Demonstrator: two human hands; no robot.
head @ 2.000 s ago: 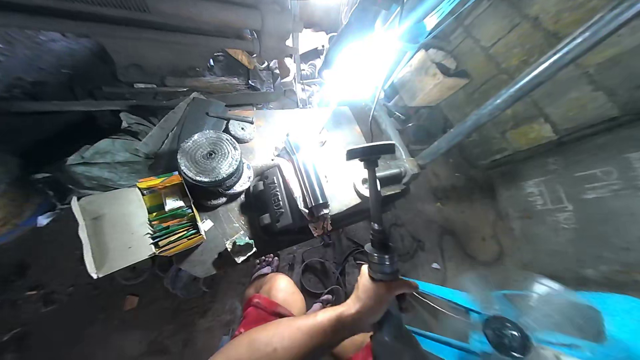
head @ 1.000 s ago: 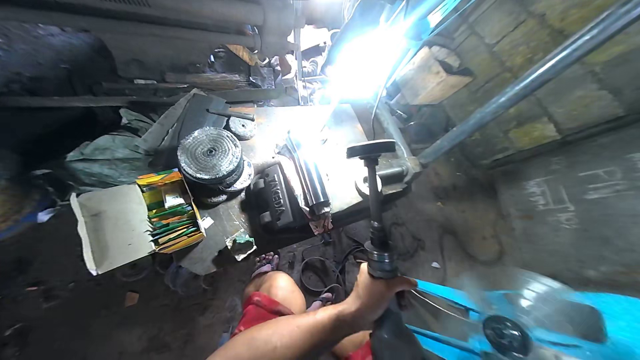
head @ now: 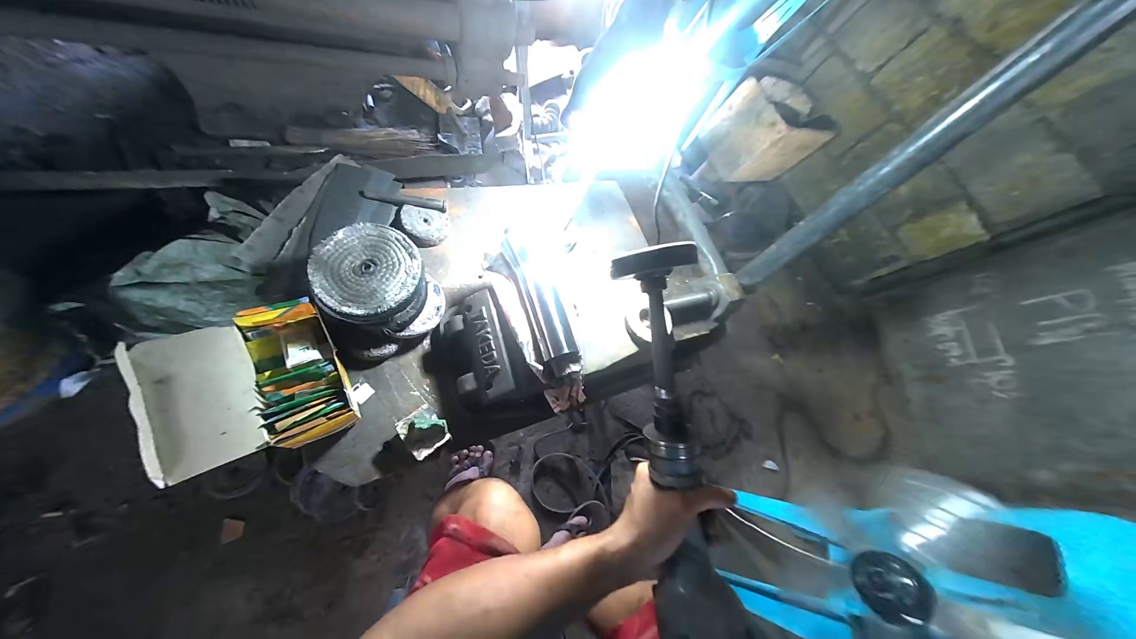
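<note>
My left hand [head: 661, 510] is closed around a dark metal shaft [head: 661, 355], just below its ringed collar [head: 672, 454]. The shaft stands nearly upright, with a flat round disc [head: 654, 259] at its top end, in front of the table's right corner. Below the hand its thick dark lower part runs out of the frame. A round metal piece [head: 692, 308] with a pale ring lies behind the shaft, by a pipe joint. My right hand is not in view.
On the table [head: 612, 346] are a black moulded case [head: 479, 351], dark rods in torn wrapping [head: 546, 311], coiled discs [head: 366, 271] and an open box of packets [head: 297, 373]. A blue fan [head: 892, 586] is at lower right, a metal pipe [head: 923, 133] at upper right. Glare covers the table's back.
</note>
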